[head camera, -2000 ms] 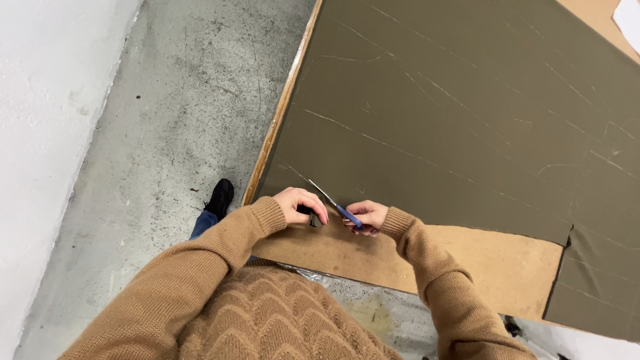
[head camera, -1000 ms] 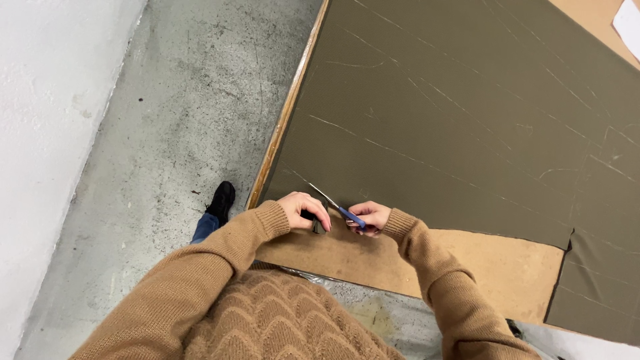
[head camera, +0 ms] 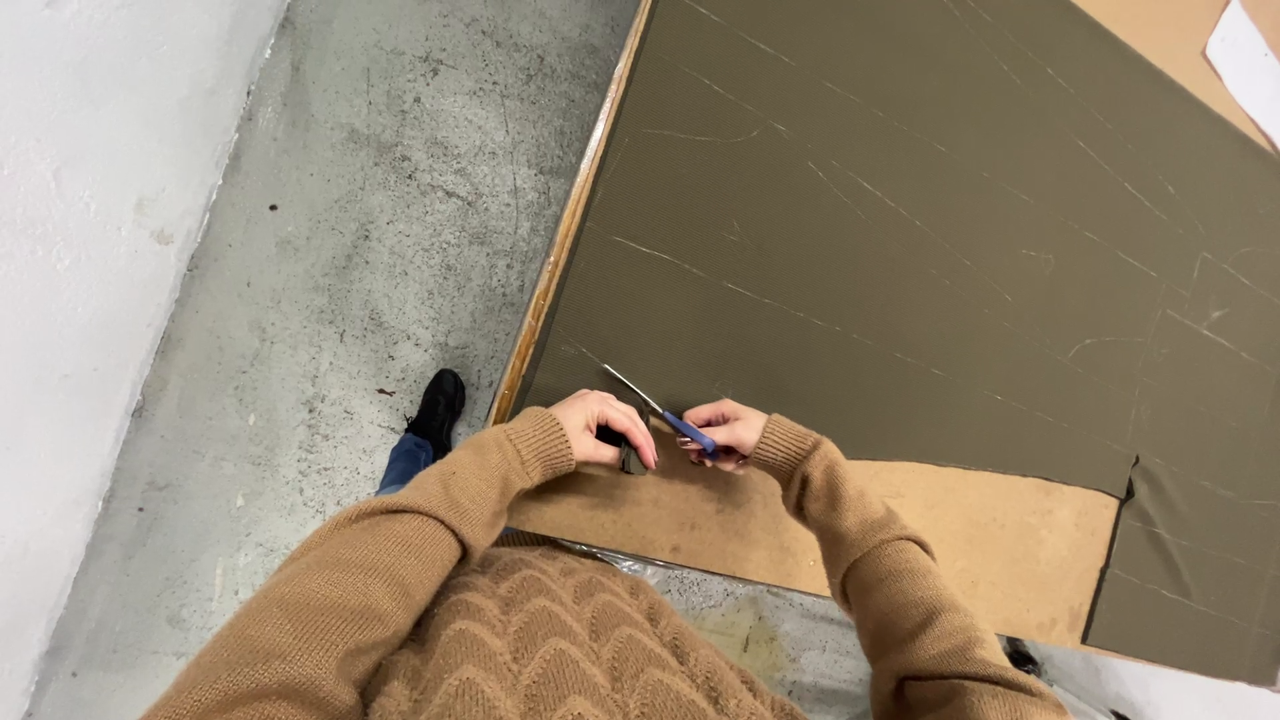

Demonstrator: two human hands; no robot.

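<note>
Dark olive fabric with pale chalk lines lies over the table. At its near left edge my left hand grips a small dark piece, which looks like a folded bit of the fabric. Just to the right, my right hand holds scissors with blue handles. Their blades point up and left, over the fabric and close to my left fingertips. Part of the handles is hidden by my fingers. Whether the blades are parted is hard to tell.
The brown board tabletop shows along the near side, below the fabric. Its wooden edge runs up the left. White paper lies at the top right. A black shoe stands on the grey floor.
</note>
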